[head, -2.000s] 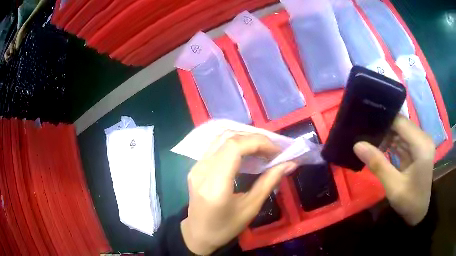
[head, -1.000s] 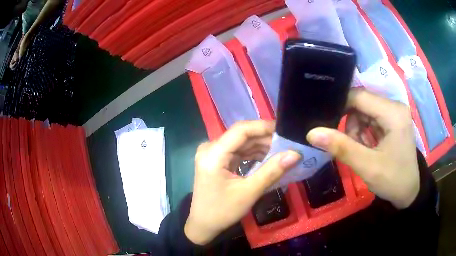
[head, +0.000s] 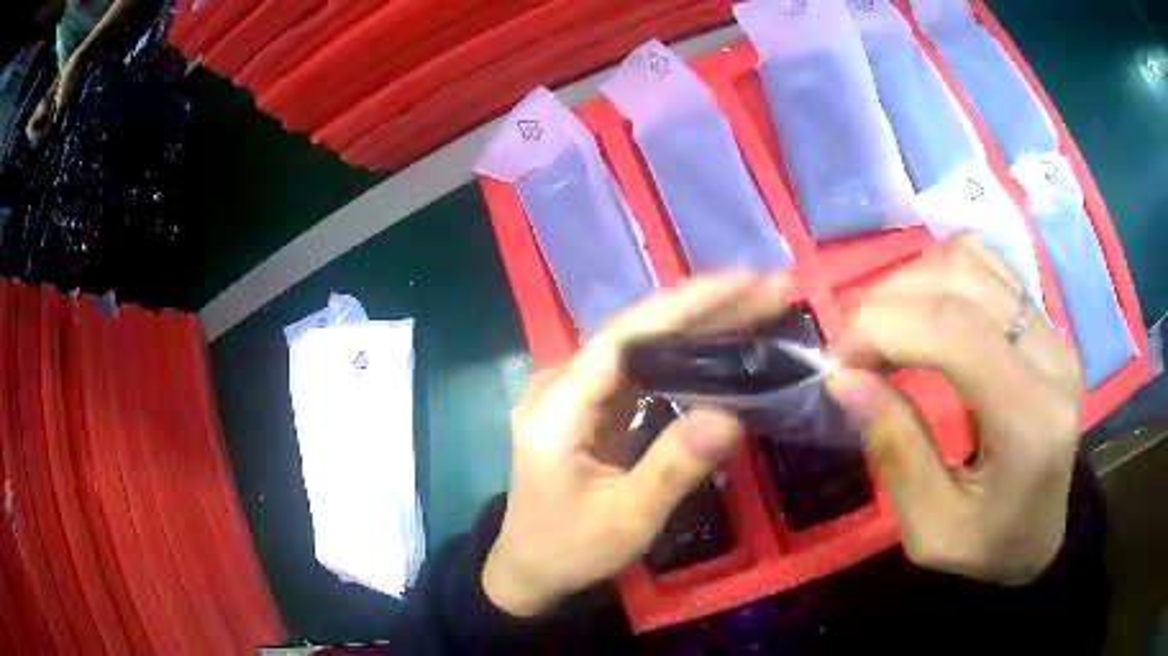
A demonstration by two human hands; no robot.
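Note:
A black mobile phone (head: 711,364) is held above the tray, blurred, with a translucent plastic sleeve (head: 797,408) around part of it. My left hand (head: 615,436) is closed on the phone. My right hand (head: 954,410) pinches the sleeve's edge at the phone's right end. How far the phone sits inside is unclear. The red foam tray (head: 692,592) holds several bagged phones (head: 717,192) in its far pockets and at the right. Bare black phones (head: 824,484) lie in near pockets, partly hidden by my hands.
A white pile of empty sleeves (head: 355,455) lies on the green bench (head: 461,276) at left. Stacks of red trays stand at far left (head: 109,474) and at the back (head: 423,64). A pale rail (head: 333,231) crosses the bench. Another person's arm (head: 96,58) shows top left.
The phone, upright above the sleeve one second ago, is now lower and tilted sideways, with the sleeve around part of it. My right hand has moved from the phone to the sleeve's edge.

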